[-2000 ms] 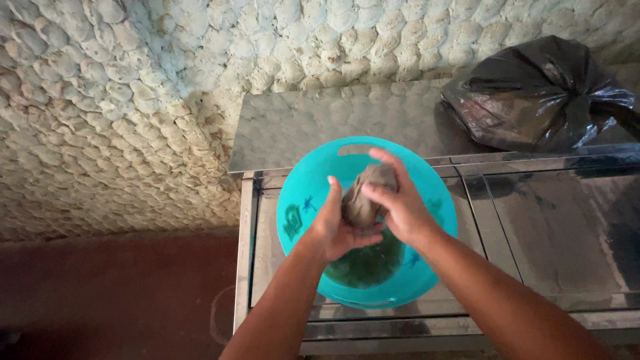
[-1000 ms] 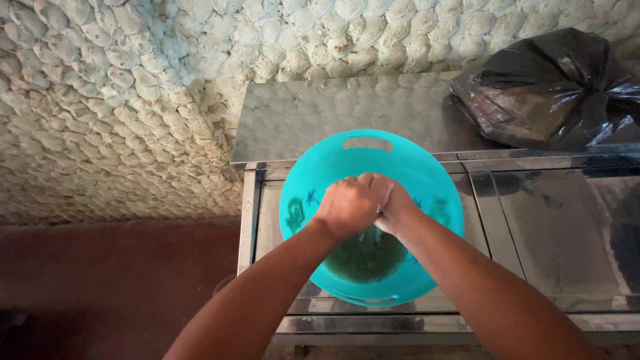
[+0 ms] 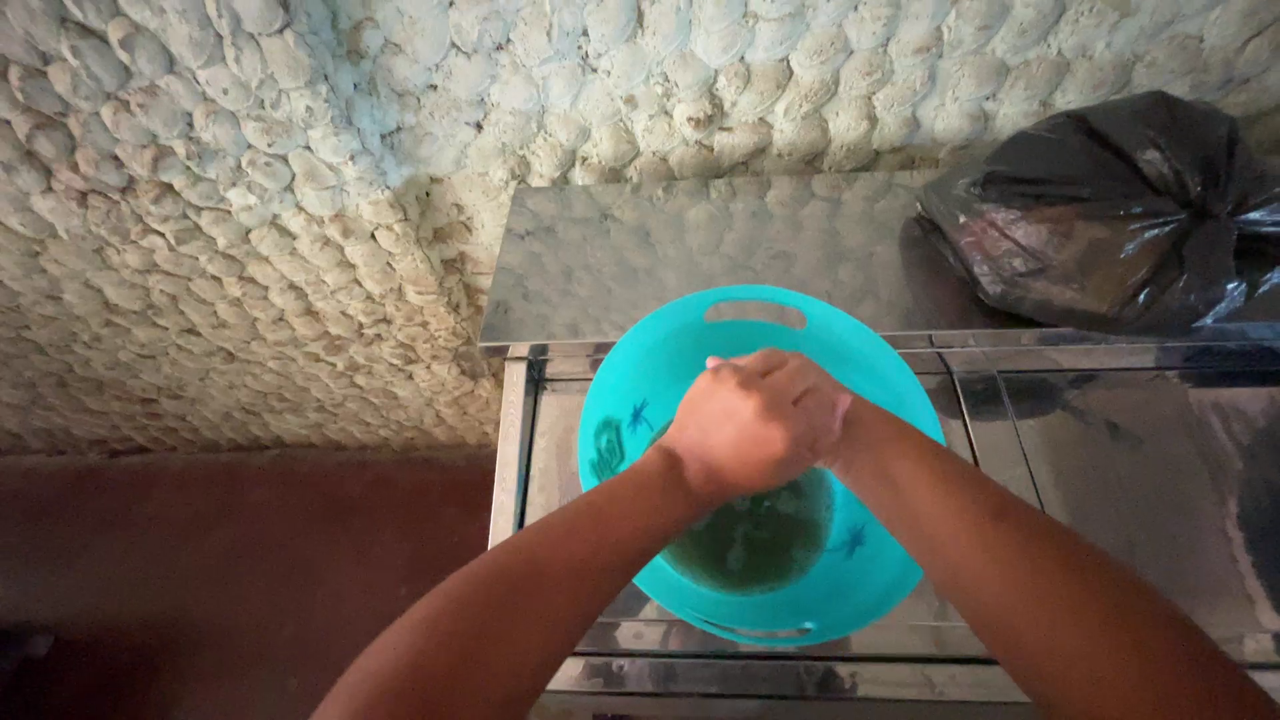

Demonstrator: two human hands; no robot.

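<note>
A turquoise plastic basin with cut-out handles and dark printed motifs stands on a shiny metal counter. Murky greenish-brown water lies in its bottom. Above the water my left hand is clasped against my right hand, fingers curled together. Whatever is between the palms is hidden by the fingers; no part of the grey-brown lump from the earlier view shows.
A tied black plastic bag rests at the right on the raised metal ledge behind the basin. A rough, knobbly whitewashed wall rises behind and to the left. The reddish-brown floor lies at lower left.
Two seconds ago my hands were apart around a soft grey-brown lump over the basin. They have since closed together, and the lump is out of sight.
</note>
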